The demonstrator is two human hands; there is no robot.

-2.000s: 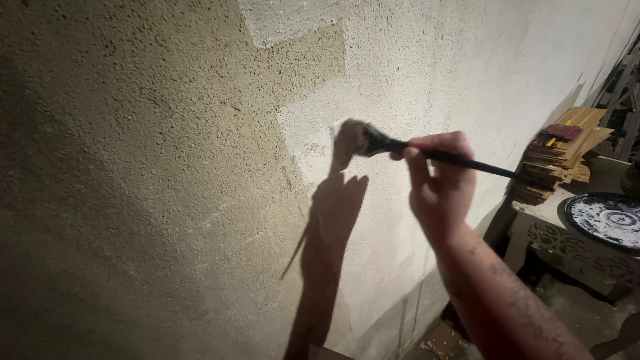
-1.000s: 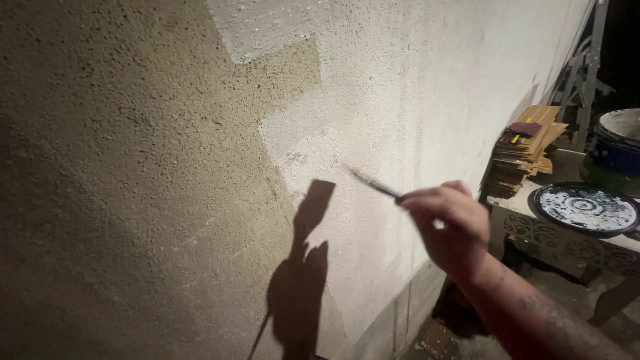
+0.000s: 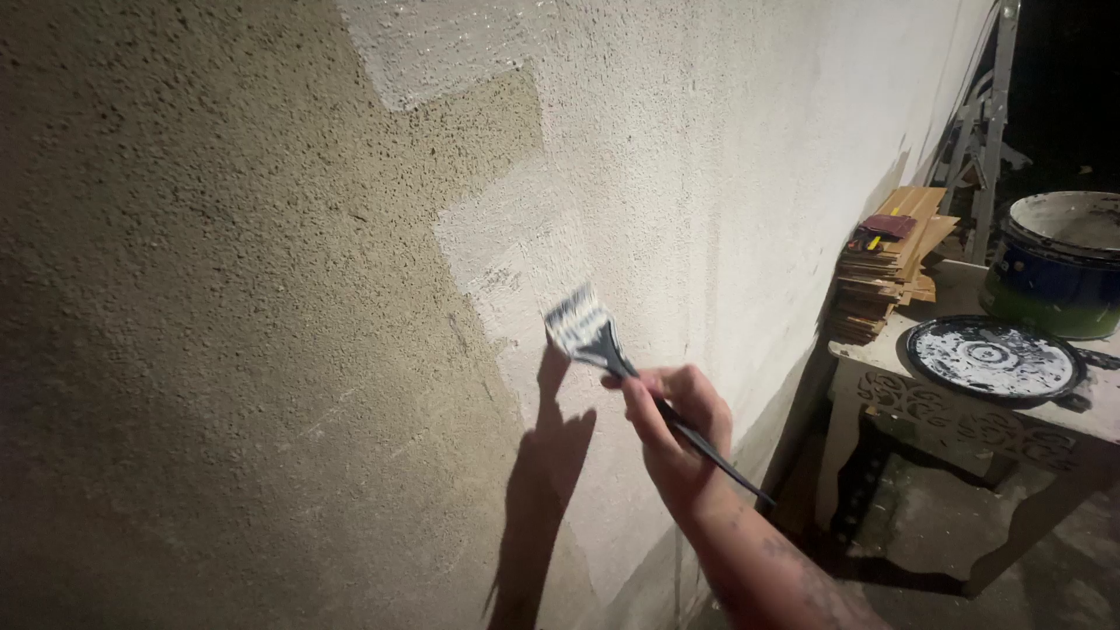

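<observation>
My right hand (image 3: pixel 687 420) grips a flat paintbrush (image 3: pixel 599 346) by its dark handle, whose thin end sticks out below the fingers. White paint coats the bristles, which are at the rough wall (image 3: pixel 262 262), near the left edge of its white-painted part (image 3: pixel 647 192). Whether they touch the surface is hard to tell because of blur. Bare tan-grey plaster lies left of the paint edge. The shadow of the hand and brush falls on the wall beneath. My left hand is out of the picture.
At the right, a white table (image 3: pixel 844 354) with cut-out scrollwork holds a paint-smeared black lid (image 3: pixel 993 359), a blue and green paint bucket (image 3: pixel 1054 284) and a stack of thin wooden pieces (image 3: pixel 884 271). A ladder (image 3: pixel 993 131) stands behind, near the wall.
The brush has turned so its broad face shows; one second ago it was seen edge-on. My right hand still holds it. The view has shifted a little right, bringing the bucket into sight.
</observation>
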